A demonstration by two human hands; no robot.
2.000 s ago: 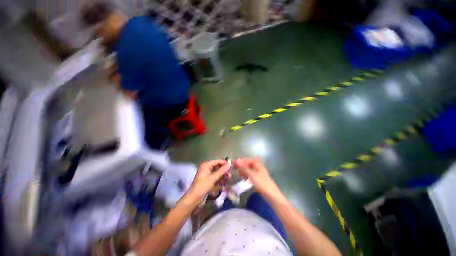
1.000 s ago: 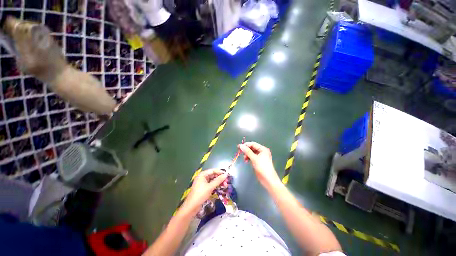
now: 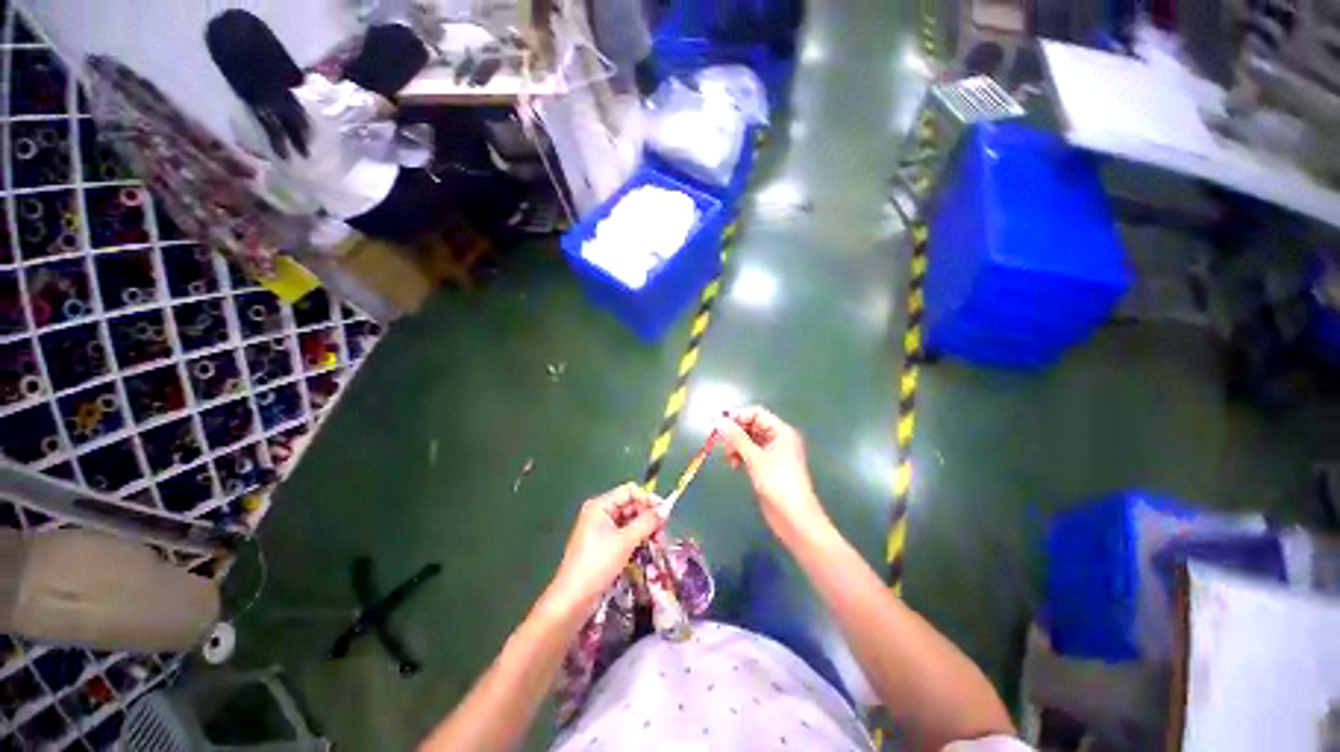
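My left hand (image 3: 617, 529) and my right hand (image 3: 763, 444) are in front of my body, a little apart. A narrow strip of floral fabric (image 3: 691, 472) is stretched slantwise between their fingertips, its upper end in my right hand. A bunched floral garment piece (image 3: 626, 613) hangs below my left hand against my shirt front. Whether my left fingers also grip this bunch is hard to tell.
A blue bin with white pieces (image 3: 647, 253) stands ahead. Stacked blue bins (image 3: 1020, 243) stand right of the yellow-black floor lines. A thread rack (image 3: 140, 316) is at left, near a black cross-shaped base (image 3: 385, 607). A white table (image 3: 1261, 661) is at lower right.
The view has swung away from the person in blue at the machine table toward the aisle, and the bins ahead are nearer. The strip is now stretched between my hands, which were closer together at first.
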